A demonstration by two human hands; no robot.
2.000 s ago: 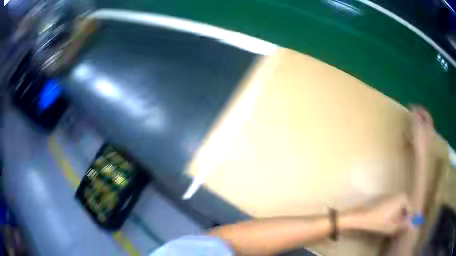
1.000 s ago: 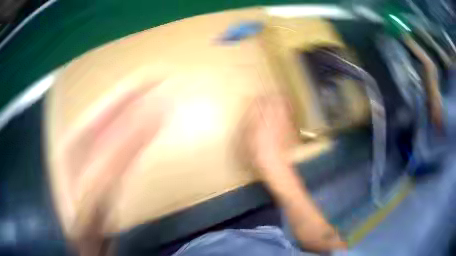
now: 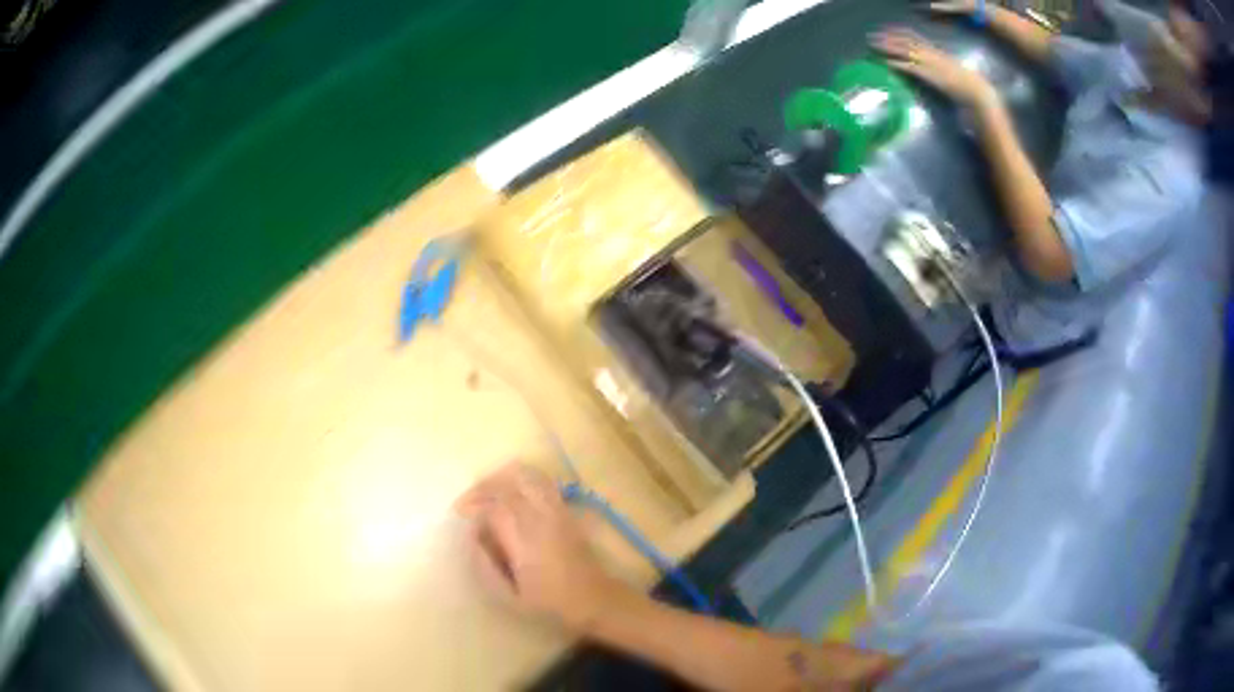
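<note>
My right hand (image 3: 528,548) rests low on the tan board (image 3: 284,473), its fingers curled; whether it holds anything cannot be told. My left hand is not in view. A blue cord (image 3: 629,534) lies just right of my right hand. A blue clip-like piece (image 3: 430,291) lies near the board's back edge. To the right, a tan tray (image 3: 508,257) holds a dark metal stand (image 3: 683,338), with a white tube rising from it. A thin purple-blue stick (image 3: 767,284) lies in the tray.
A black box (image 3: 859,318) stands right of the tray, with a metal feed mechanism (image 3: 920,257) and green-flanged reel (image 3: 859,115) beyond. White tubes (image 3: 995,406) loop over the floor at the right. A green belt (image 3: 271,176) runs behind. Another person's arm (image 3: 1015,176) is at the upper right.
The view has swung right, bringing the tray, black box and reel into clearer sight. My left hand has left the picture. My right hand now shows curled on the board.
</note>
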